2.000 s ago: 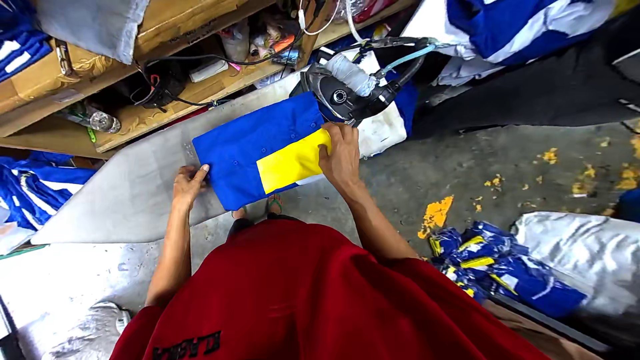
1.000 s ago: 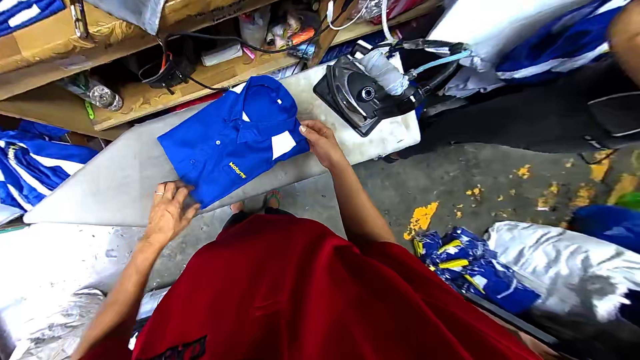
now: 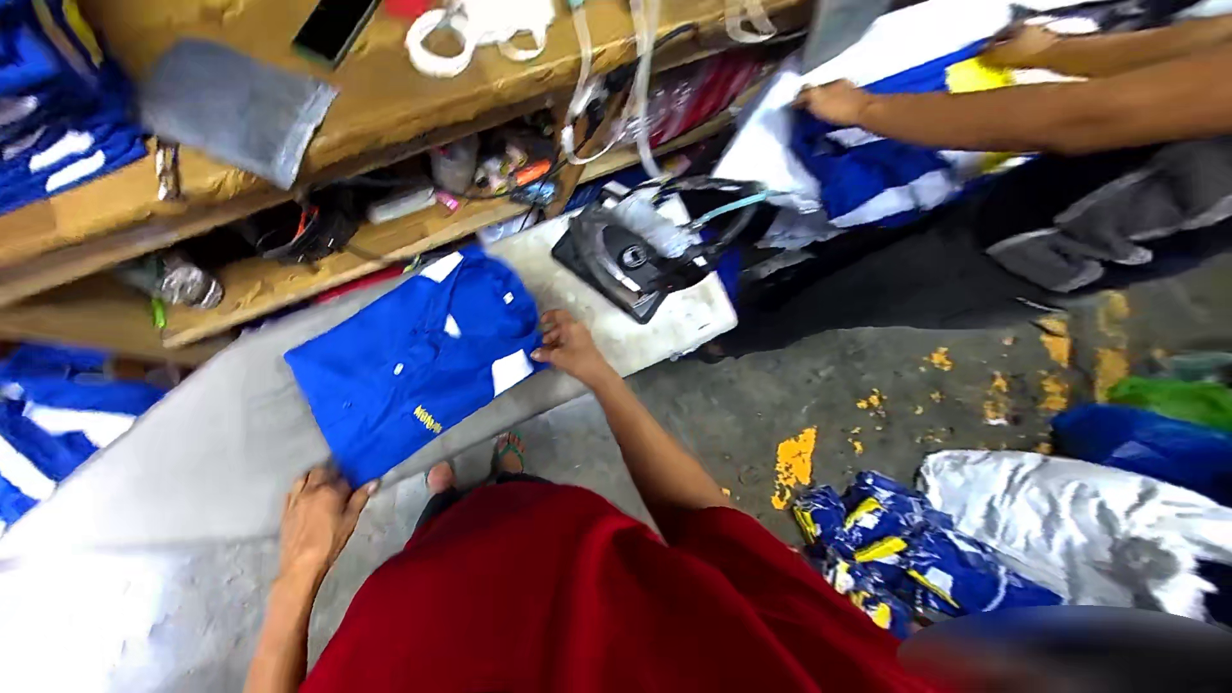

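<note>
A folded blue shirt (image 3: pixel 385 375) with white patches and small yellow lettering lies front up on the grey ironing board (image 3: pixel 183 462). My left hand (image 3: pixel 318 515) rests at the shirt's near lower corner, fingertips at its edge; whether they pinch the cloth I cannot tell. At the collar end, my right hand (image 3: pixel 570 348) has thumb and fingers closed on the shirt's edge beside a white patch. Just past that hand, a black steam iron (image 3: pixel 630 255) stands on the board's pale end, with a hose and cable attached.
Wooden shelves (image 3: pixel 423 226) holding odds and ends run behind the board. A co-worker's hands (image 3: pixel 837 104) handle a blue and white garment at upper right. Bagged blue garments (image 3: pixel 895 549) and a white sack (image 3: pixel 1059 510) lie on the floor at right.
The folded shirt, earlier showing a plain blue side with a yellow panel, now lies with its collar and front up. The co-worker's arms have come into view at upper right.
</note>
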